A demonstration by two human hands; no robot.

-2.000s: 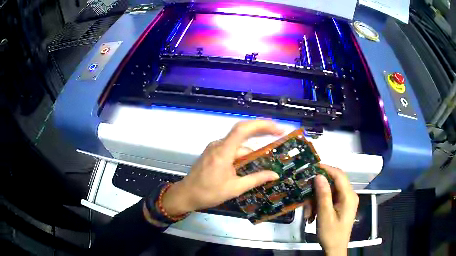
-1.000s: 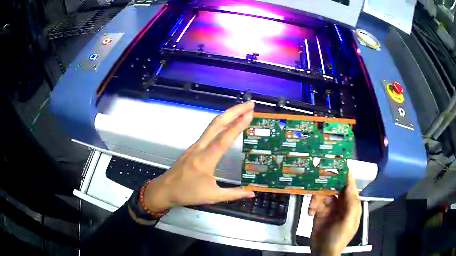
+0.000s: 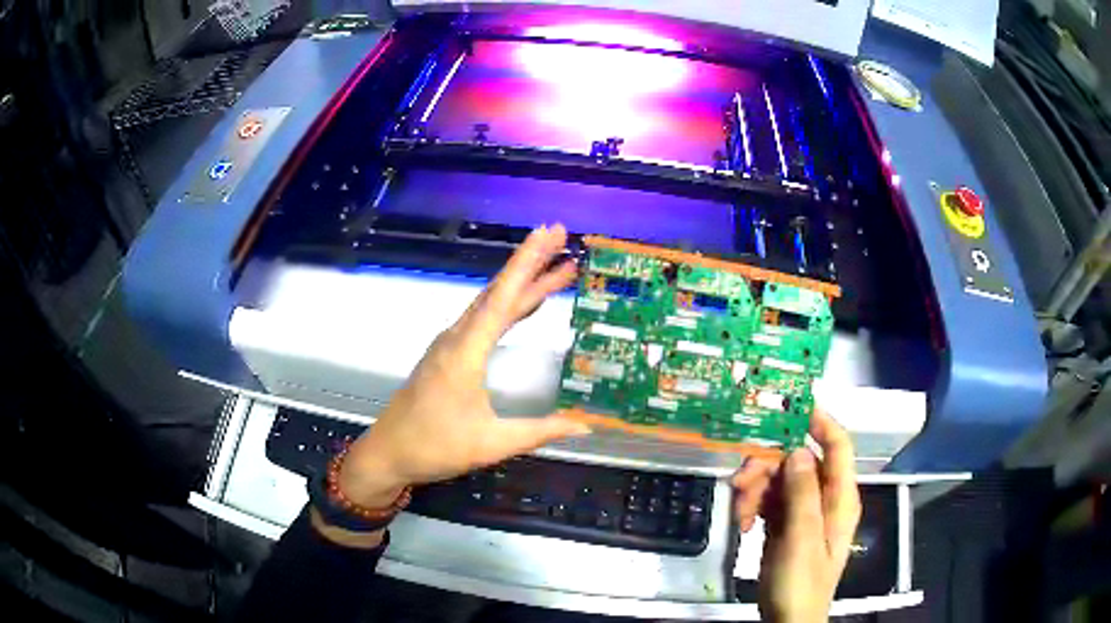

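A green PCB panel [image 3: 701, 347] with orange rails along its two long edges is held up above the machine's white front edge, its face towards me and slightly tilted down to the right. My left hand [image 3: 469, 377] spans the panel's left end, fingers at the upper left corner and thumb at the lower left corner. My right hand [image 3: 804, 511] grips the lower right corner, thumb in front and other fingers partly hidden behind the panel.
The blue-grey inspection machine [image 3: 183, 274] has an open bay glowing pink and purple [image 3: 585, 97] with black clamp rails. A black keyboard [image 3: 487, 499] lies on the pull-out tray [image 3: 536, 560] below. A red emergency stop [image 3: 970, 202] is at right; a tape roll [image 3: 891, 84] lies on the right rim.
The panel was slanted and partly covered by my left hand, then turned to show its whole face. Since then it has moved slightly left and up and tilted down to the right.
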